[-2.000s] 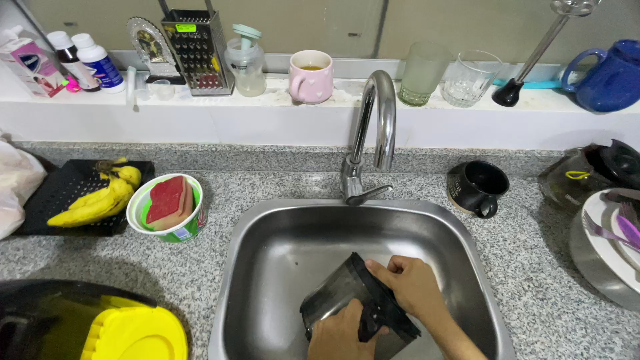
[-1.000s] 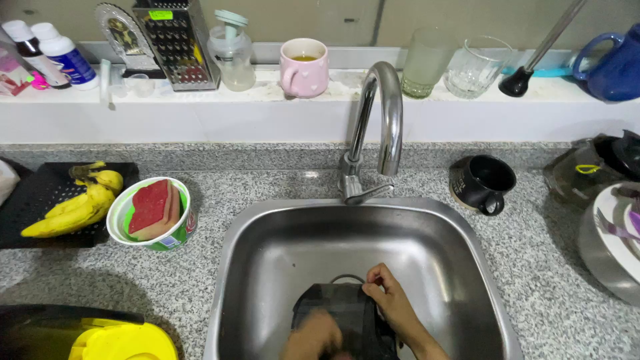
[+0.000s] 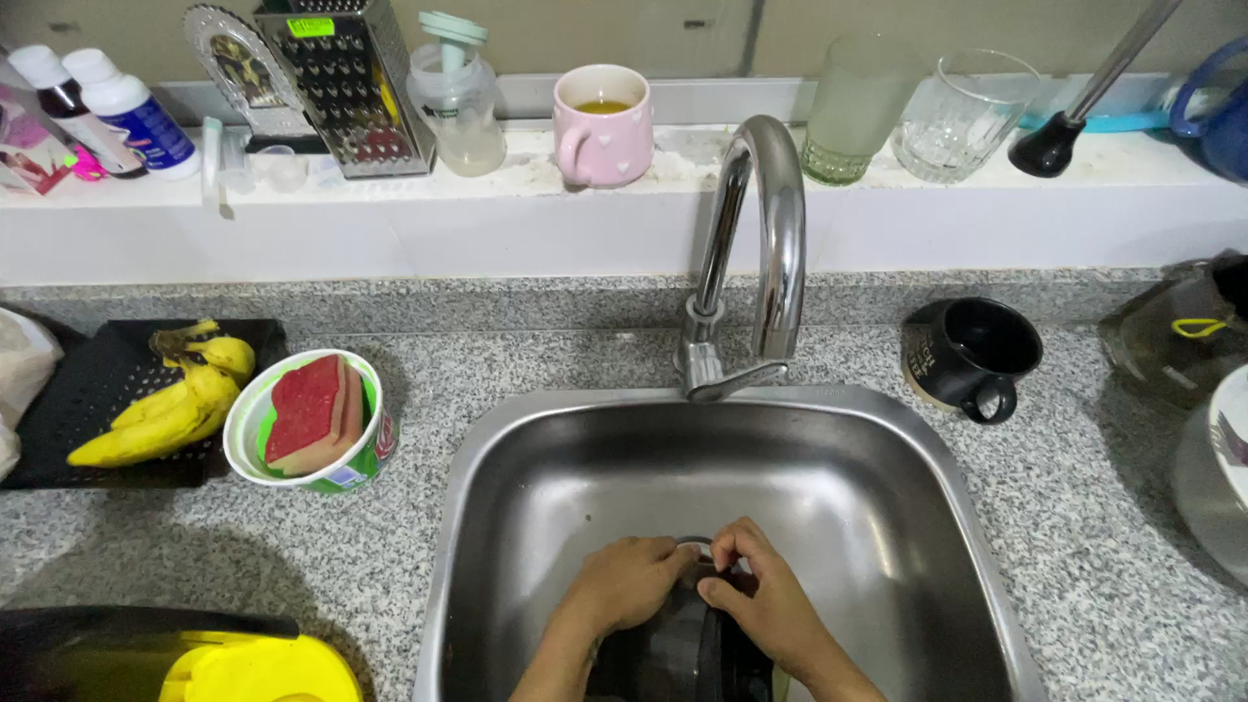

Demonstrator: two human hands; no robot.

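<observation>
A dark, partly see-through container with black parts (image 3: 663,643) is low in the stainless steel sink (image 3: 721,468), near the drain. My left hand (image 3: 634,585) rests on its upper left edge, fingers against the rim. My right hand (image 3: 765,595) pinches the black part at its top right with thumb and fingertips. Both hands nearly meet there, and the lower part of the container is cut off by the frame. The chrome faucet (image 3: 780,224) arches above the back of the sink.
Left of the sink are a tub (image 3: 380,439) with a red sponge (image 3: 307,409), bananas (image 3: 185,409) on a black tray and a yellow item (image 3: 263,673). A black mug (image 3: 975,356) and a glass pot (image 3: 1160,341) stand right. Cups and a grater (image 3: 351,97) line the ledge.
The container, tilted between both hands two seconds ago, now sits lower in the sink. My left hand, blurred low on it one second ago, has moved up to its rim beside my right hand.
</observation>
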